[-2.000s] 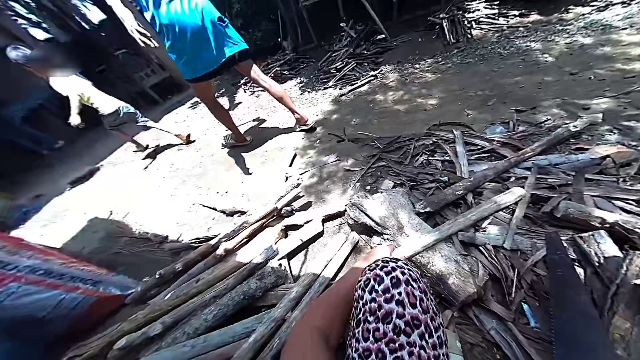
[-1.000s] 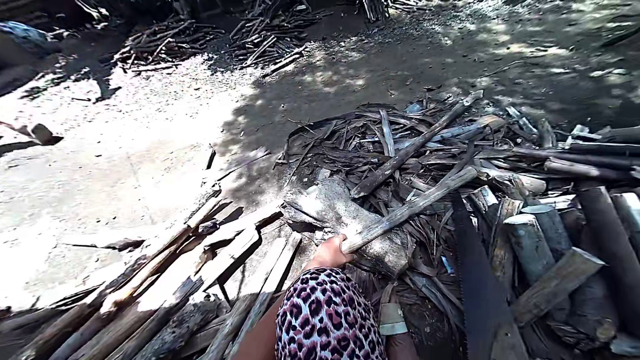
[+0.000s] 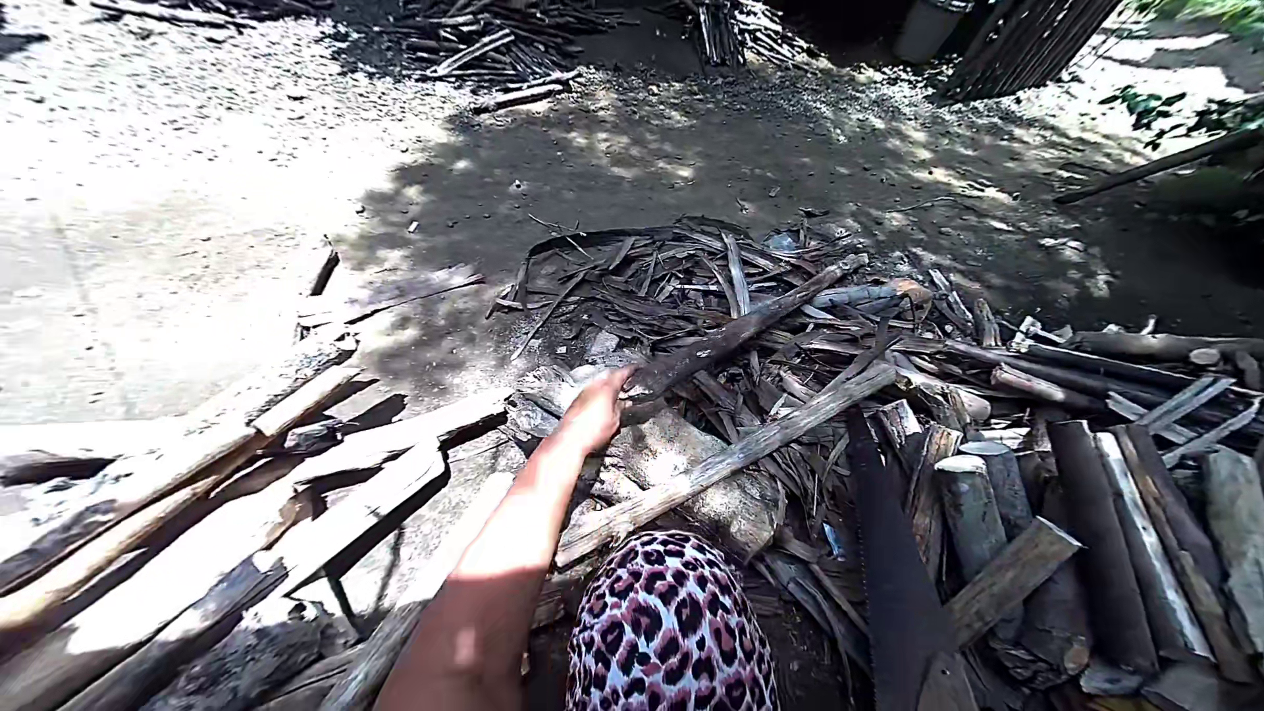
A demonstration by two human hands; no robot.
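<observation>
My left hand reaches out from the bottom and grips the near end of a dark wooden branch, which slants up to the right over bark strips. Just below the hand, a paler stick lies across a thick log. A hand saw with a dark, toothed blade stands out at the lower right, its lower end at the frame edge. My right hand is out of view. My knee, in leopard-print cloth, is at the bottom centre.
Long poles and split wood lie at the left. Short cut logs are stacked at the right. A heap of bark strips spreads beyond the log. Farther back are piles of sticks on the dirt ground.
My left hand has left the near end of the pale stick and moved forward to the dark branch's end. Two people walking at the upper left earlier are out of view.
</observation>
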